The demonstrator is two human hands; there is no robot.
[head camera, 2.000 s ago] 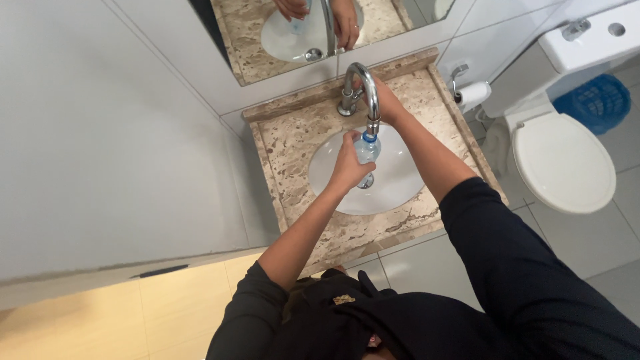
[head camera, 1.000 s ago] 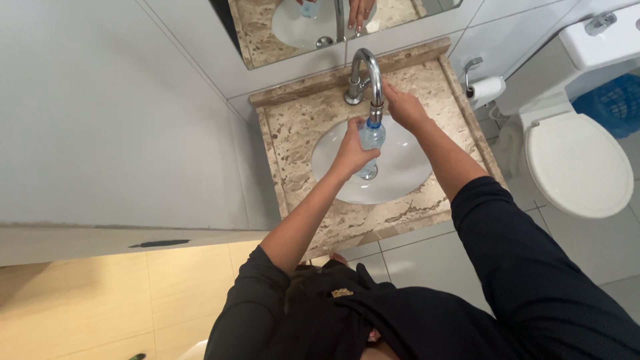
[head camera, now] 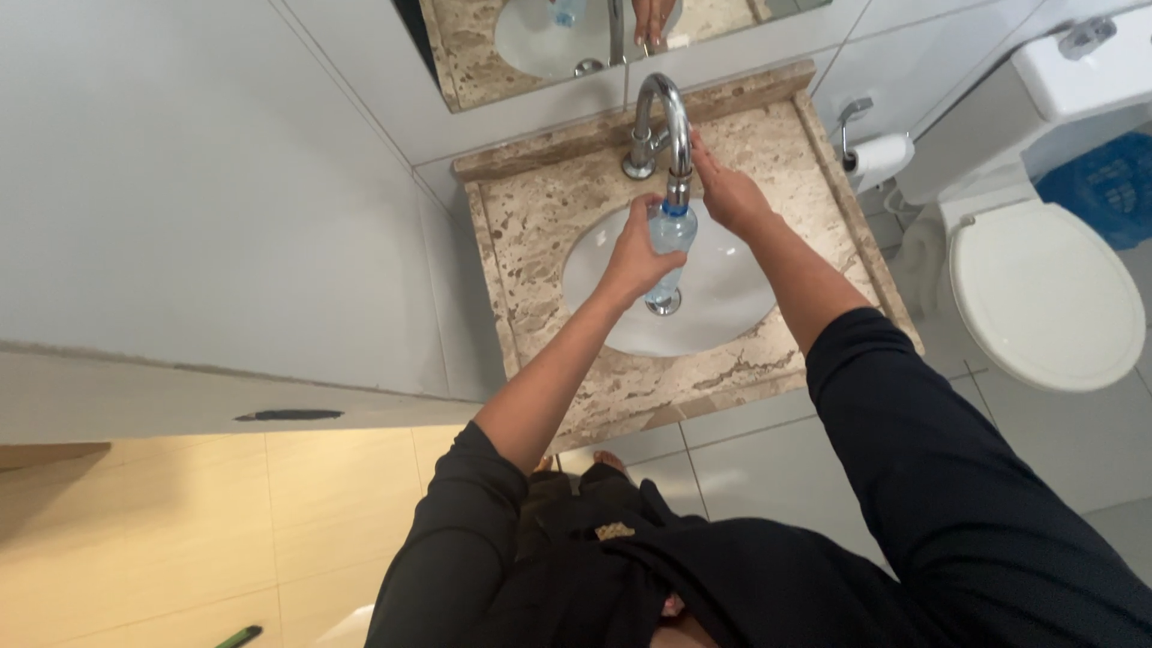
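My left hand point(head camera: 637, 259) is wrapped around a clear, bluish plastic bottle point(head camera: 670, 236) with a blue ring at its neck. The bottle's mouth is right under the spout of the chrome gooseneck faucet point(head camera: 666, 99), and its base is above the sink drain point(head camera: 664, 302). My right hand point(head camera: 731, 193) is beside the faucet spout on its right, fingers extended and close together, with nothing seen in it; whether the fingertips touch the metal cannot be told. Below both hands lies the white oval sink point(head camera: 720, 315), set in a brown-and-beige stone countertop point(head camera: 531, 234).
A mirror point(head camera: 540, 45) hangs behind the countertop. To the right are a toilet paper roll point(head camera: 882, 157) on a holder, a white toilet point(head camera: 1048, 292) and a blue-lined basket point(head camera: 1102, 189). A light panel edge point(head camera: 180, 387) stands at the left.
My right hand, behind the faucet two seconds ago, is now to the right of the spout with its fingers straighter. My left hand keeps the bottle under the spout.
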